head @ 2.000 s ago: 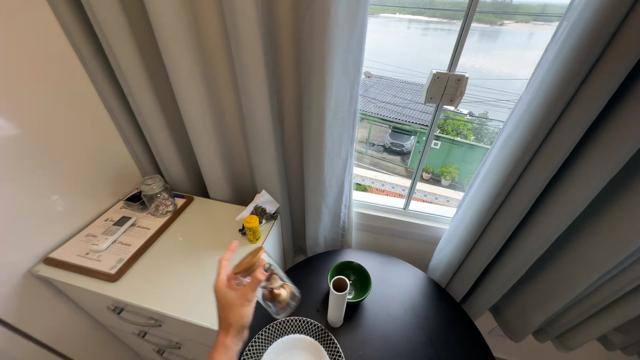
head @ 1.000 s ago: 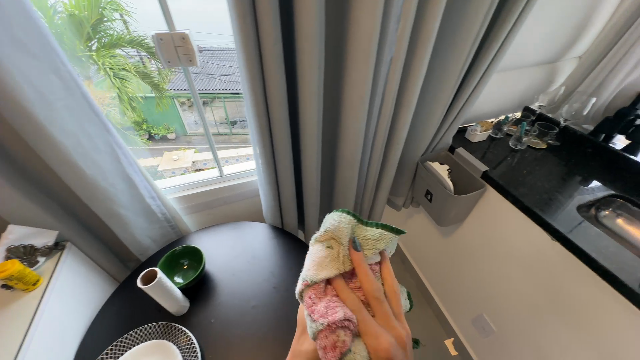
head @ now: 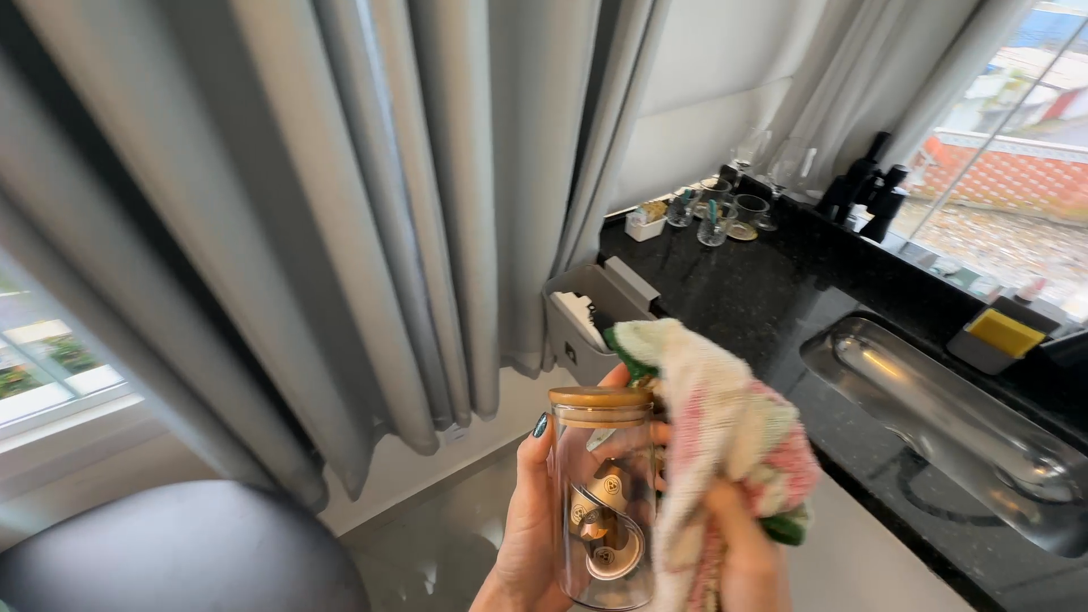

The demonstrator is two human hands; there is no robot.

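My left hand grips a clear glass jar with a wooden lid, held upright at the lower middle of the view. Inside the jar lie several coffee capsules. Just right of it, my right hand holds a bunched terry cloth in white, pink and green, which hangs beside the jar and hides part of that hand and of the jar's right side.
A black round table is at lower left. Grey curtains hang behind. A grey bin adjoins the black stone counter, which carries glasses, a steel sink and a yellow sponge.
The view has swung right, toward the counter. The jar, hidden or out of sight one second ago, shows in my left hand. The cloth has moved to the jar's right side.
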